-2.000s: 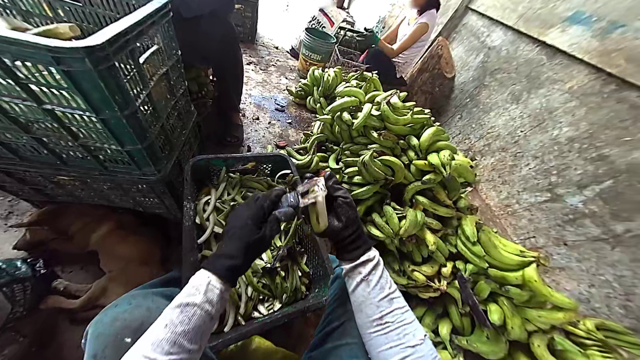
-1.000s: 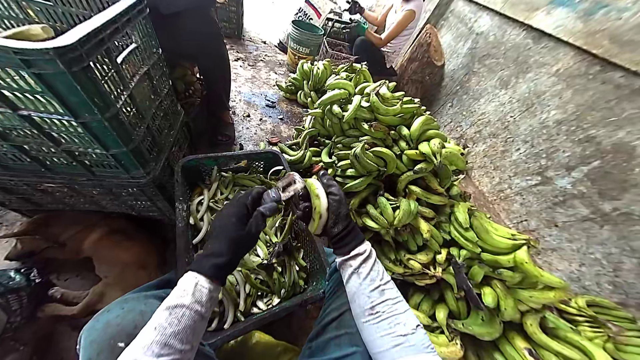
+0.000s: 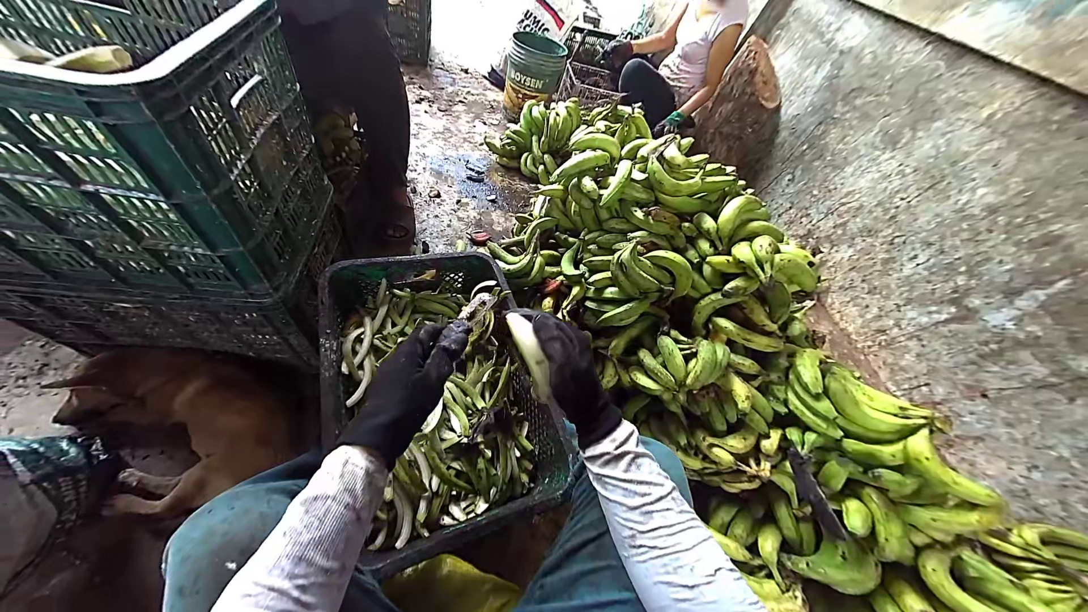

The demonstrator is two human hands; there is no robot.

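My left hand, in a black glove, is closed around a small peeling tool whose head sticks out beyond the fingers. Close to its right, my right hand, also gloved in black, grips a pale, peeled banana; the palm hides part of it. Both hands are above a dark plastic crate holding many green and whitish peel strips. Right of the crate lies a large heap of green bananas. A dark blade rests on the heap's near part.
Stacked green crates stand at left, with a brown dog lying beneath. A person's dark-clad leg is beside them. Farther off are a green bucket, a seated person and a log. A concrete wall borders the heap.
The tool and the banana were close together a second ago; now a gap shows between them. The banana shows more pale flesh than before. The seated person's arm has moved down toward the heap.
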